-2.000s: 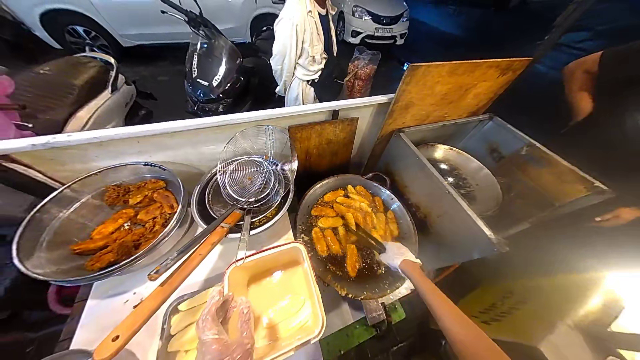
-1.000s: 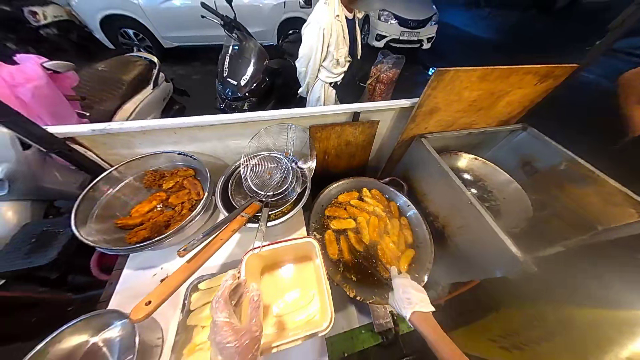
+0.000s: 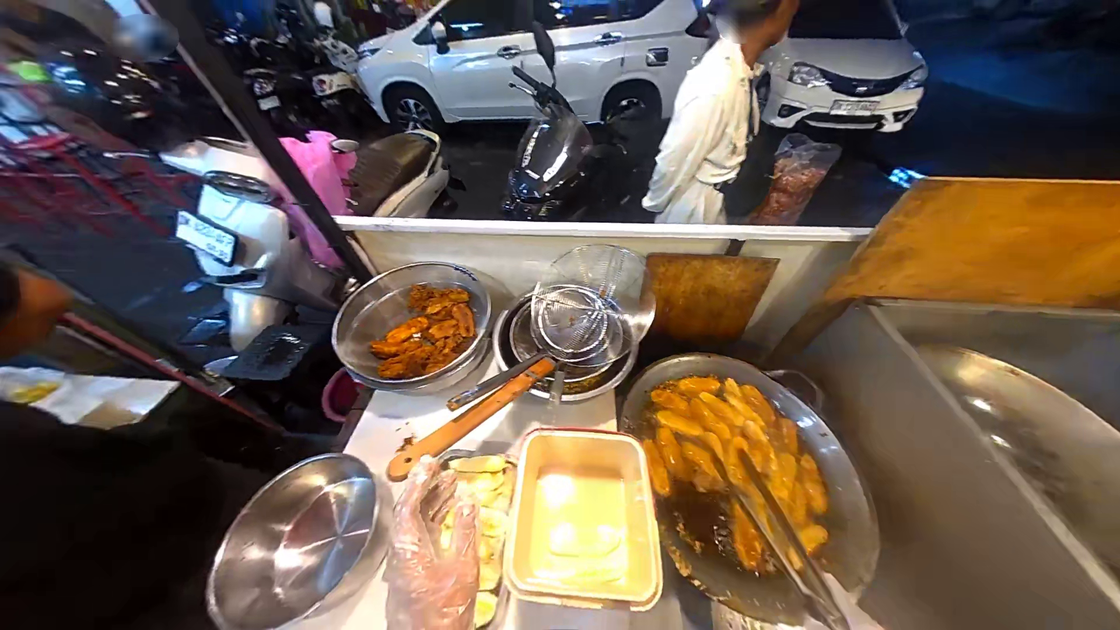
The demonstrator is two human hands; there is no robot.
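Observation:
My right hand point(image 3: 850, 605), mostly cut off by the bottom edge, holds metal tongs point(image 3: 783, 525) whose tips reach among golden battered pieces point(image 3: 717, 420) frying in dark oil in a wide metal wok point(image 3: 853, 490). My left hand point(image 3: 433, 551), in a clear plastic glove, is raised over a tray of pale sliced pieces point(image 3: 490, 507) with its fingers partly spread and nothing seen in it. Just right of it stands a square tub of pale yellow batter point(image 3: 582, 516). Behind, a mesh-lined bowl point(image 3: 359, 337) contains browned fried pieces point(image 3: 429, 332).
Wire skimmers point(image 3: 582, 324) lie over a metal pot, a wooden handle point(image 3: 472, 420) pointing toward me. An empty steel bowl point(image 3: 302, 534) is at the left. A wooden board point(image 3: 713, 293) leans on the white ledge point(image 3: 604, 229); a metal enclosure point(image 3: 840, 411) borders the wok. Beyond stands a person point(image 3: 709, 122).
The view has swung left. The tongs now show clearly over the wok, spread among the frying pieces. My left hand remains beside the batter tub.

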